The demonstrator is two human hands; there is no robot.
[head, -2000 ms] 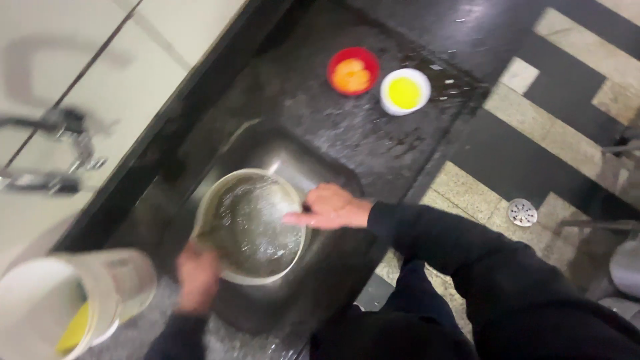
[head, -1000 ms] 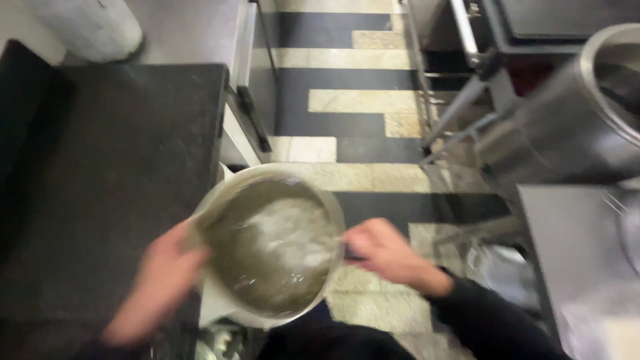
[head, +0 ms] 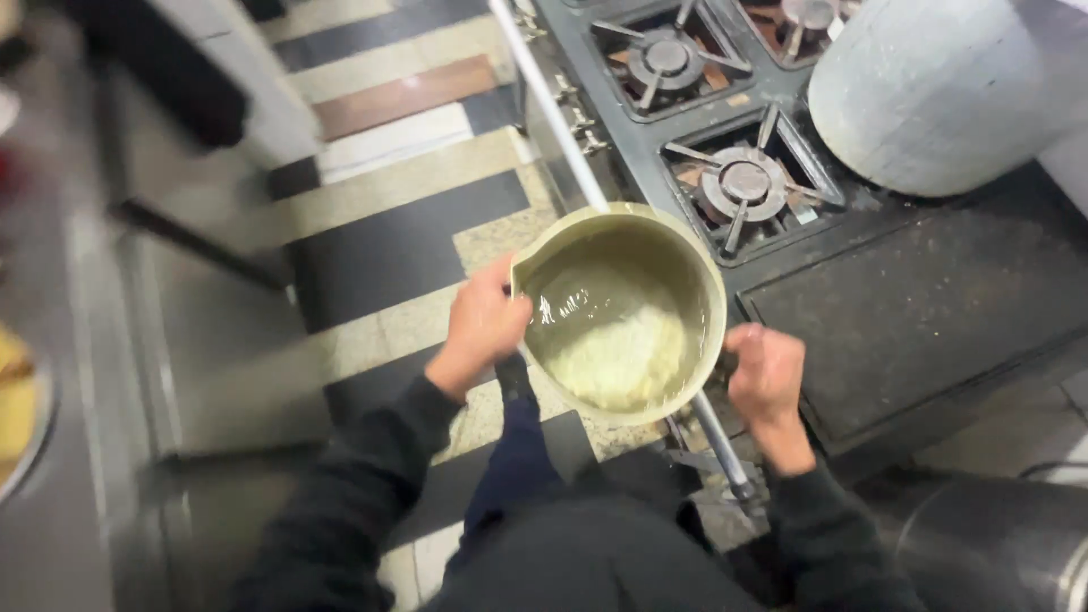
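A round, light-coloured pot (head: 619,314) with a pouring lip holds clear liquid with a pale mass at the bottom, which I cannot make out further. My left hand (head: 483,325) grips its rim on the left, by the lip. On the right my right hand (head: 763,384) is closed around the pot's handle, mostly hidden in the fist. The pot hangs in front of the stove's front rail (head: 552,106), over the floor. Just beyond it, to the upper right, is a gas burner (head: 745,180).
A second burner (head: 665,58) lies farther up the stove. A large metal stockpot (head: 931,93) stands at its upper right, beside a dark flat plate (head: 926,314). Striped floor tiles (head: 408,246) run left of the stove. A blurred metal counter (head: 51,442) borders the left side.
The pot, first over a sink beside two small bowls, has been carried past a counter edge to the stove. Both hands have stayed on it. The view has swung round strongly.
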